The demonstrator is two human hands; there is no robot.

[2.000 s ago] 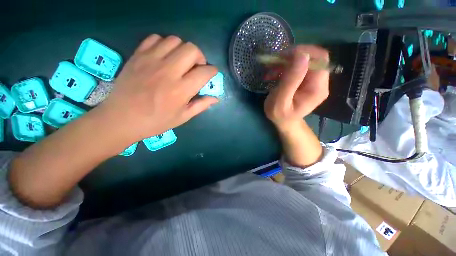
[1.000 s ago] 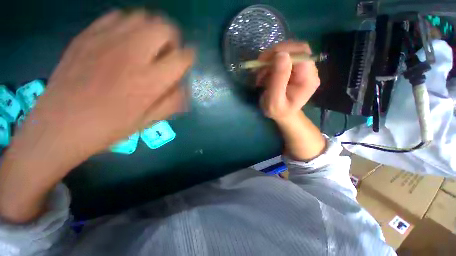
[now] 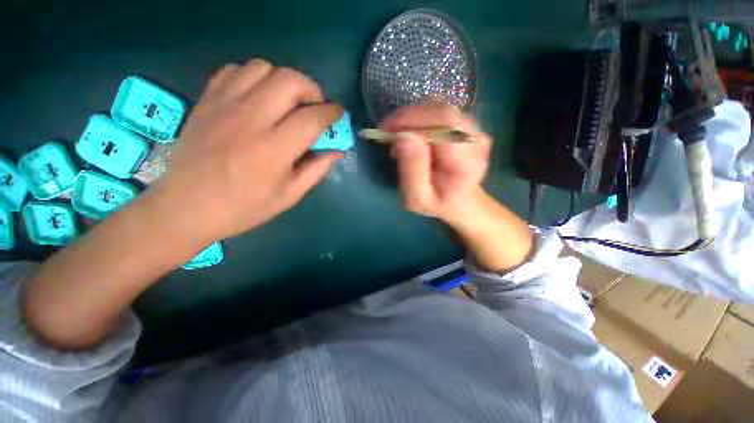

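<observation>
My left hand (image 3: 248,149) holds a turquoise housing (image 3: 335,134) between thumb and fingers, its right part showing past the fingertips. My right hand (image 3: 442,165) holds a thin tan pick-up pen (image 3: 430,134) roughly level, its tip pointing left, close to the held housing. Whether the tip touches it I cannot tell. The round grey parts dish (image 3: 420,62), speckled with shiny dots, lies just beyond my right hand, which overlaps its near edge. Any small part at the pen tip is too small to tell.
Several loose turquoise housings (image 3: 112,146) lie on the dark green bench at the left, one (image 3: 203,256) below my left forearm. A black ribbed box (image 3: 570,120) and a white-wrapped cable (image 3: 696,186) are at the right. Brown cartons (image 3: 661,318) and a person's white sleeve are beyond.
My left hand has come back from a blurred move and shows a housing in its fingers. My right hand with the pen has moved left, off the dish. One housing below my left wrist is gone from view.
</observation>
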